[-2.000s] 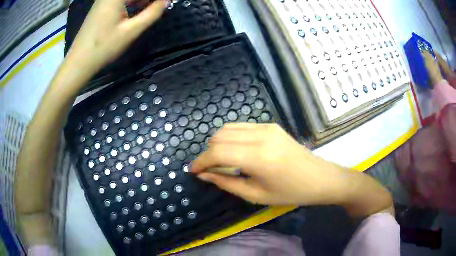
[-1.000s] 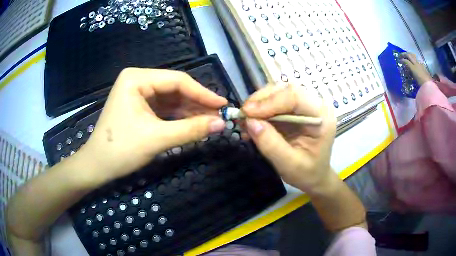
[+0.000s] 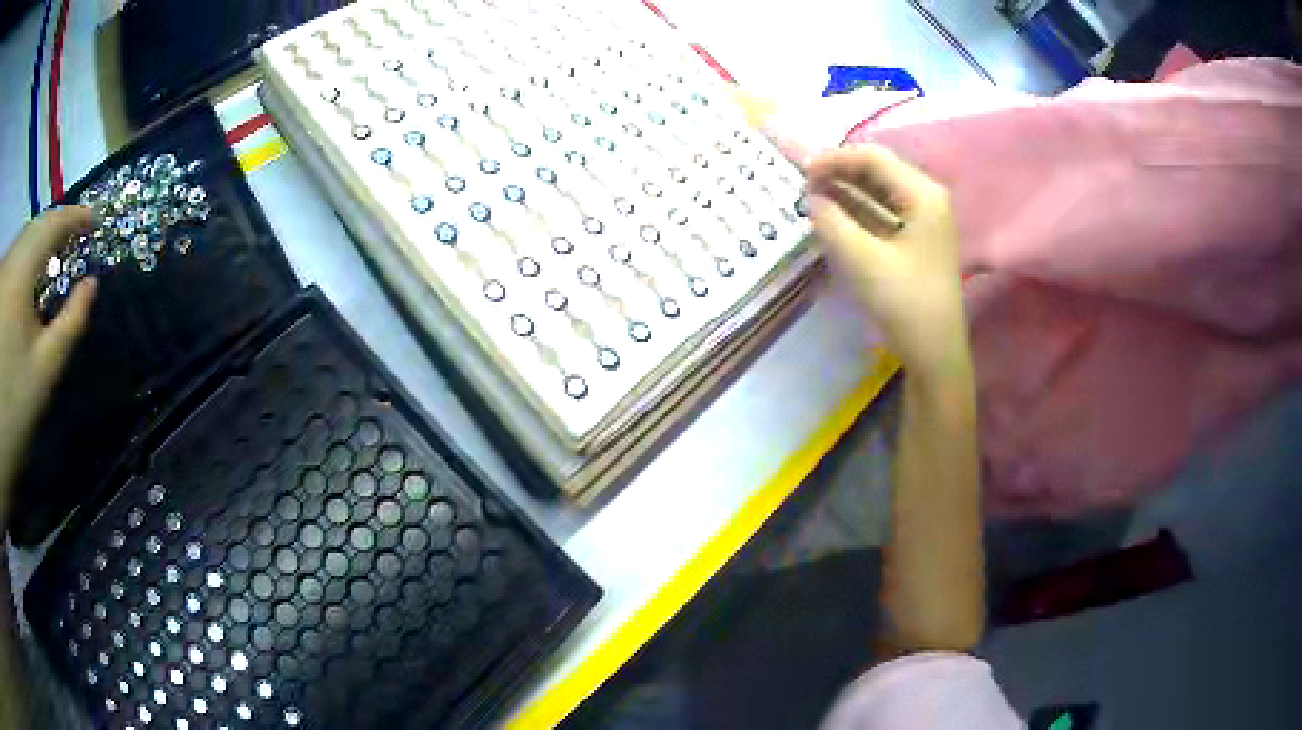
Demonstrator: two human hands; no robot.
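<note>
My right hand (image 3: 892,257) holds the tan stick (image 3: 868,203), its fingertips at the right corner of the top white board (image 3: 471,307), by the last ring parts. Rows of small dark ring parts with tan strips lie on this board. My left hand (image 3: 40,314), cut off by the left edge, is at the loose heap of silver pieces (image 3: 150,207) in the rear black tray (image 3: 172,307), thumb and finger apart. The nearer black pocket tray (image 3: 379,499) holds rows of silver pieces in its left part; round pockets show at its right.
The board lies on a stack of tan-edged boards. Another dark tray (image 3: 157,72) is at the upper left. A blue bin (image 3: 871,81) is at the back, partly behind another person's pink sleeve (image 3: 1085,171). Yellow tape (image 3: 714,549) runs along the bench's front edge.
The view has turned right. My hands, together over the black tray one second ago, are apart: left at the heap, right with the stick at the board. The small part between them no longer shows.
</note>
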